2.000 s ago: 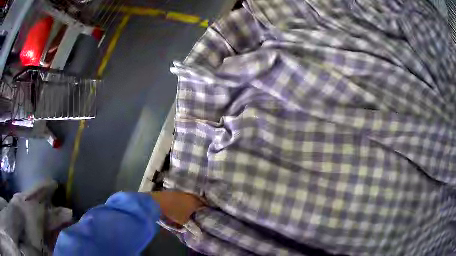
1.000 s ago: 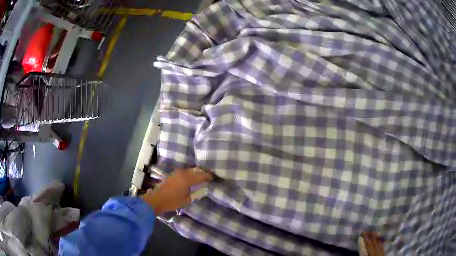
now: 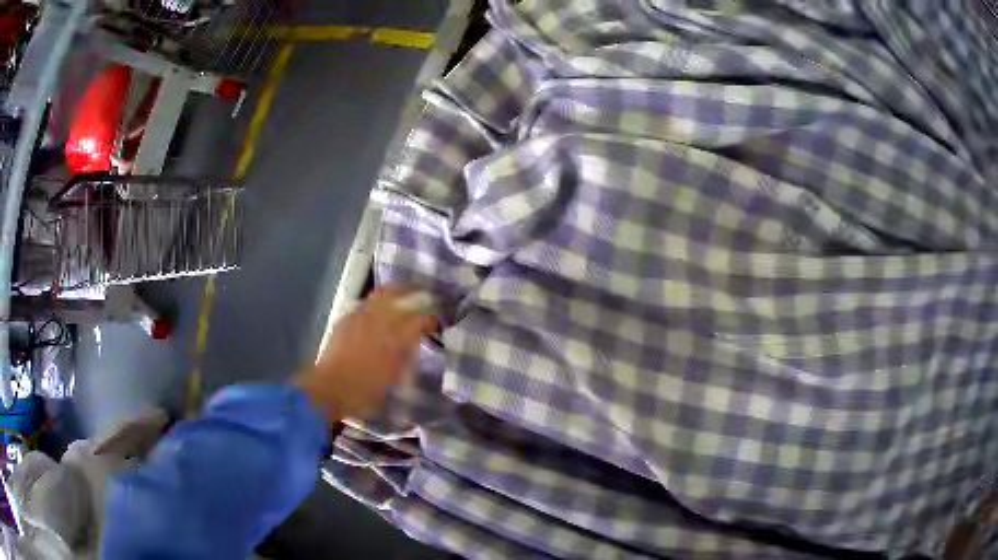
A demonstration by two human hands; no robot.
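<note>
A purple-grey and white checked cloth [image 3: 700, 317] fills the middle and right, with a puckered fold near its left edge. My left hand [image 3: 378, 350], in a blue sleeve and slightly blurred, is at this left edge. Its fingers are closed on a fold of the cloth, and a small white patch shows on a fingertip. Long dark-gapped folds of the cloth [image 3: 525, 498] run below my left hand. A small brownish part of my right hand [image 3: 969, 536] shows at the bottom right corner, cut off and dark; its grip is hidden.
A pale rack side rail [image 3: 352, 273] runs beside the cloth's left edge. Left of it is grey floor [image 3: 301, 219] with yellow lines. A wire basket trolley [image 3: 153, 235], a bright red object [image 3: 99, 120] and a whitish cloth heap [image 3: 66, 481] are at the left.
My left hand has moved up along the cloth edge. The fold above it is more bunched and raised. My right hand has moved right, towards the corner of the picture.
</note>
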